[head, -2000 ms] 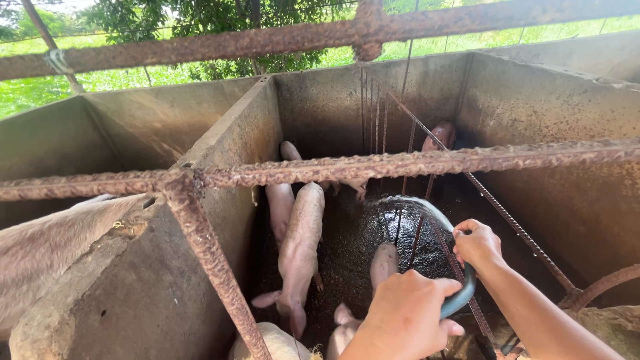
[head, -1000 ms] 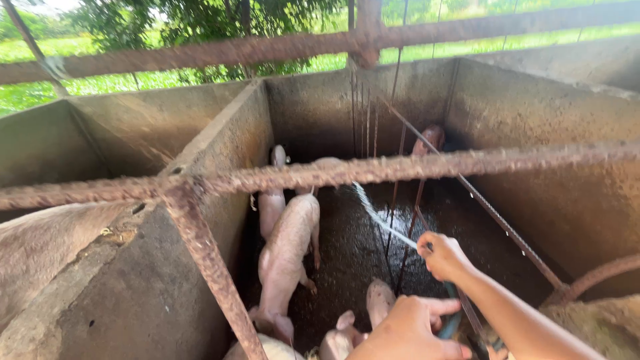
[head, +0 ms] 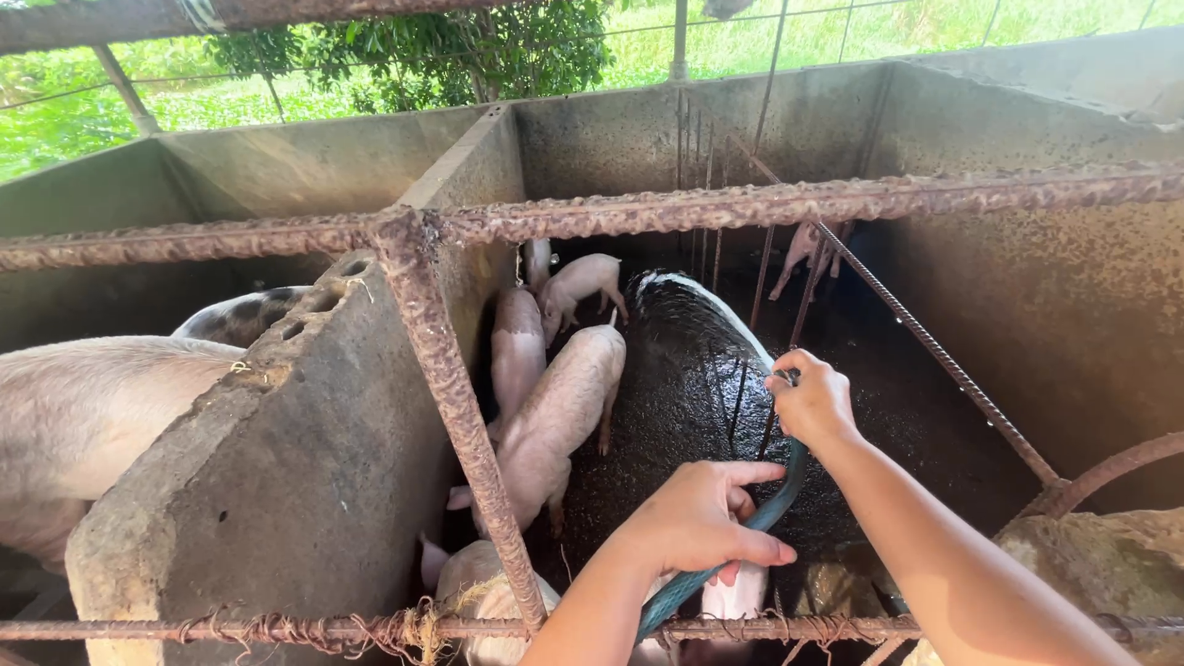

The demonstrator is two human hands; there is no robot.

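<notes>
A green-blue rubber hose (head: 686,585) runs up from the bottom of the view. My right hand (head: 814,398) grips it near its outlet, and a white stream of water (head: 717,301) arcs away to the left onto the wet dark floor (head: 689,407) of the pen. Lower down, my left hand (head: 708,523) lies around the hose, thumb and forefinger spread on either side of it. Left of the stream, a pink pig (head: 564,416) stands beside a second pig (head: 516,347); a smaller one (head: 585,285) is behind them. Another pig (head: 803,254) stands at the far right.
Rusty rebar rails (head: 786,202) cross in front of me, with an upright bar (head: 453,398) and a slanted rod (head: 934,347). A concrete partition (head: 268,472) separates a neighbouring pen holding a large pig (head: 102,407). Wire wraps the lower rail (head: 305,631). Pigs (head: 481,587) crowd near the front.
The stream has swung left into a wider arc since one second ago. The small pig at the back shows more of its side. Both hands remain at the hose. The view has shifted.
</notes>
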